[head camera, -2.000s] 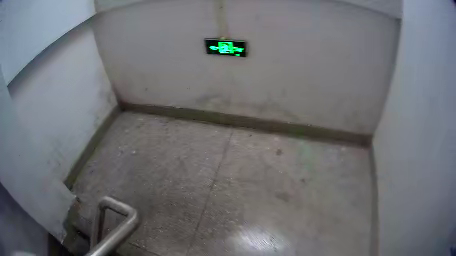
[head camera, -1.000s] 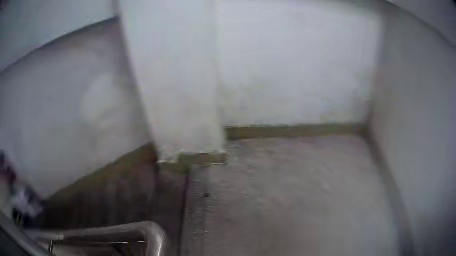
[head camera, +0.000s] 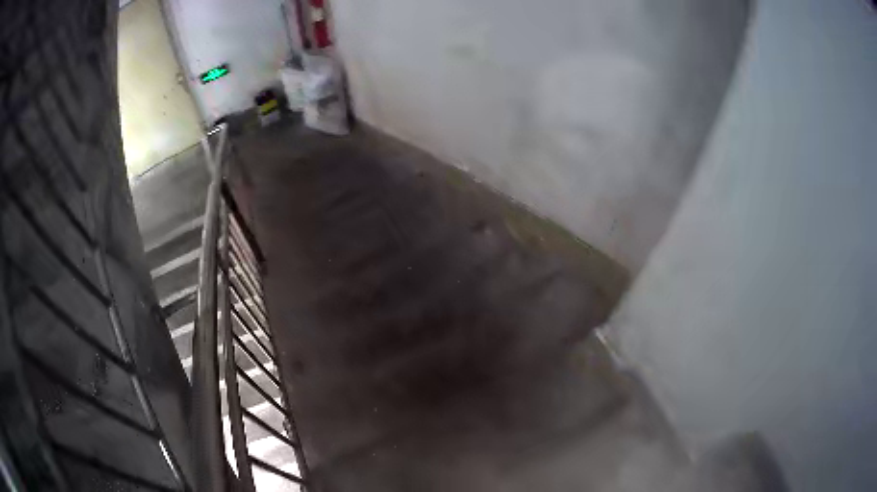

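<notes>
Neither of my hands is in view. Nearest in front of me is the metal stair handrail (head camera: 206, 317), with thin bars below it, running away from me down the left of the stairs. A brown-grey flight of stairs (head camera: 413, 307) goes down in front of me; its steps are blurred.
White stuffed sacks (head camera: 325, 96) stand by the wall at the far landing, with a small black and yellow thing (head camera: 266, 107) beside them. A green exit sign (head camera: 214, 73) hangs near a pale yellow door (head camera: 149, 91). Another barred railing (head camera: 106, 307) is at far left. A white wall (head camera: 538, 106) runs along the right.
The view has turned from the landing corner to the downward flight. The handrail now runs lengthwise at left, and the sacks, door and far exit sign have come into view.
</notes>
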